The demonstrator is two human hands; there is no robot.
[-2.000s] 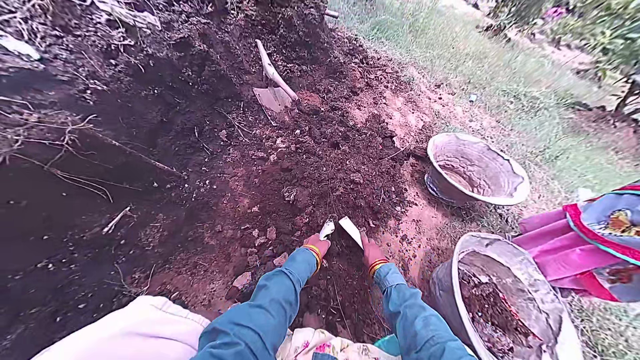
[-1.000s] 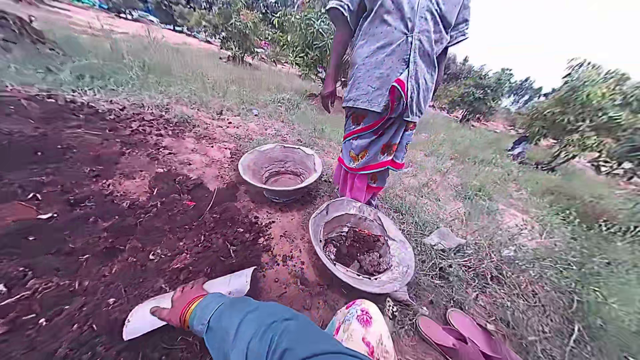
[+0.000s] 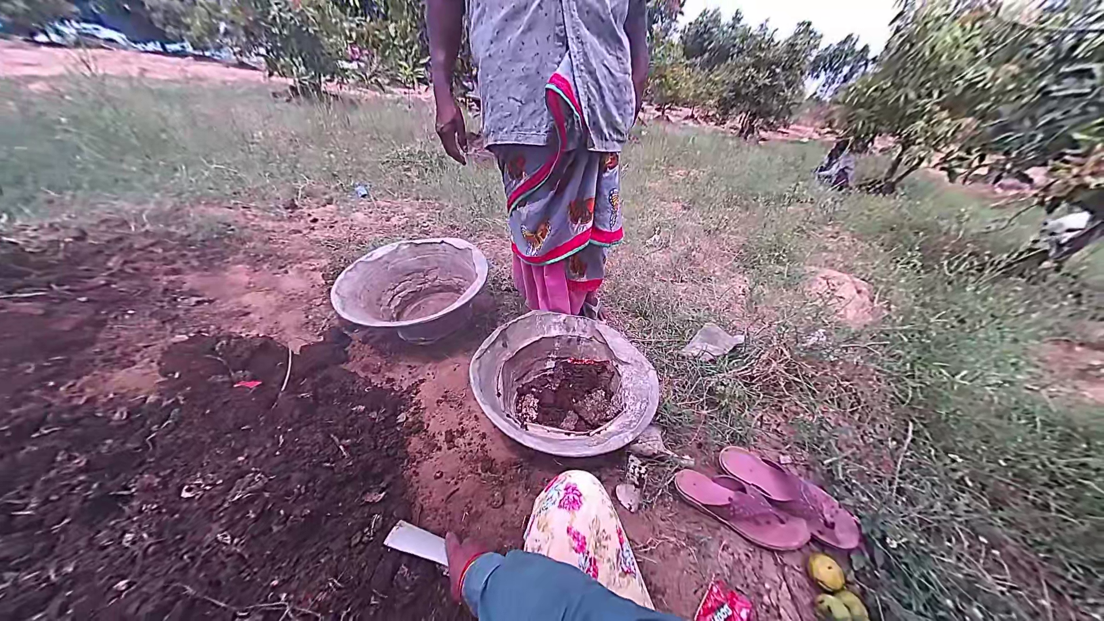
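My right hand [image 3: 463,565] is low in the view, its fingers closed on a flat white piece [image 3: 416,542] whose material I cannot tell. The piece points left, over dark crumbly soil [image 3: 285,466]. Beyond the hand, a worn metal basin [image 3: 565,440] holds some dark soil or dung; a second basin [image 3: 410,319], further left, shows a bare, dirt-crusted inside. My left hand is out of view.
A person [image 3: 556,129] stands behind the basins, arms hanging. Pink sandals [image 3: 763,504], yellow-green fruits [image 3: 828,573] and a red packet [image 3: 724,602] lie at right. My knee, in floral cloth [image 3: 578,535], is near the basin. Grass and trees lie beyond.
The view has swung up and right, from the soil to the basins and the standing person. My left hand, seen two seconds ago with a white piece, has left the view.
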